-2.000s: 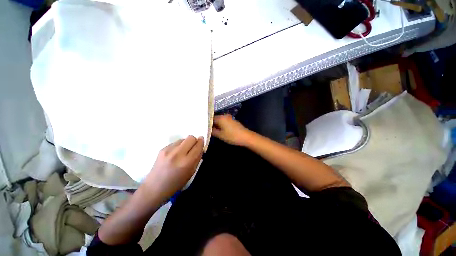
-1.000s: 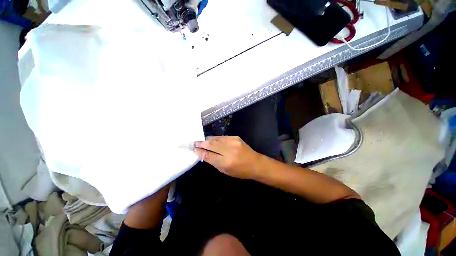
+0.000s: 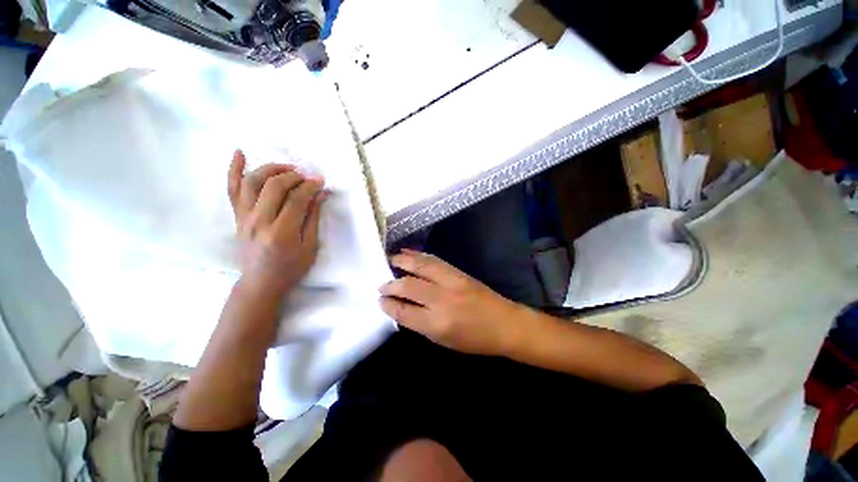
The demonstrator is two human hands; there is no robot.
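A large white panel (image 3: 141,207) lies over the left of the machine table and hangs over its front edge. A narrow beige seam edge (image 3: 369,184) shows along its right side, up to the presser foot area (image 3: 316,64) of the sewing machine (image 3: 273,24). My left hand (image 3: 276,216) lies on top of the panel, fingertips bent onto the cloth and one finger sticking out; whether it pinches cloth is unclear. My right hand (image 3: 437,299) has its fingertips at the panel's right edge, just below the table edge, holding it. The needle cannot be made out.
The white table has a ruler-marked front edge (image 3: 564,149). A black phone (image 3: 626,28) with a white cable lies over red-handled scissors (image 3: 694,42), beside a brown square (image 3: 538,21). Beige and white cut pieces (image 3: 753,282) lie low right; more fabric (image 3: 118,424) is heaped low left. A cardboard box (image 3: 734,141) stands behind.
My left hand has come out from beneath the panel onto its top. The panel's lower part is now folded and its beige edge shows again. More of the machine head is in view.
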